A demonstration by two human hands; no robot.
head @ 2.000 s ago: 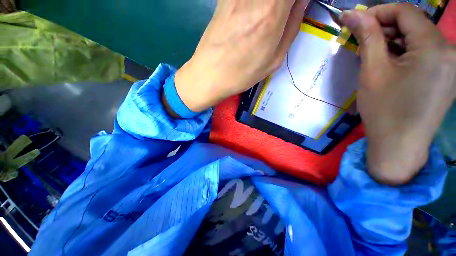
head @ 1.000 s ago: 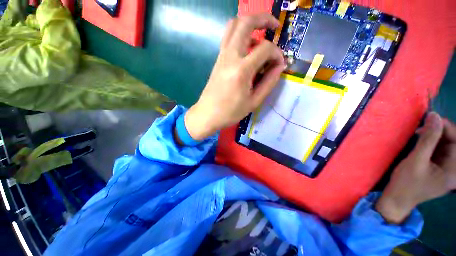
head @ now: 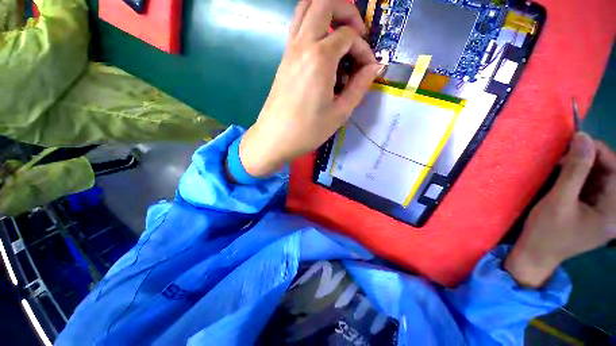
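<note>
The open tablet unit lies tilted on a red foam pad. Its white battery with yellow edges is nearest me, with a thin dark wire curving over it. The blue mainboard with its grey shield cover is at the far end, and a yellow tape strip crosses the battery's far edge. My left hand is over the tablet's left edge, fingertips bent at the board's corner; whether they pinch anything is hidden. My right hand is at the pad's right edge, holding slim tweezers pointing up, away from the tablet.
A person in a yellow-green smock is at the left. Another red foam pad with a dark unit's corner lies on the green bench at upper left. Metal racks show at lower left.
Since two seconds ago my right hand has moved from the board to the pad's right edge with the tweezers. My left hand stays by the tablet's left edge. The view has shifted, showing the mainboard.
</note>
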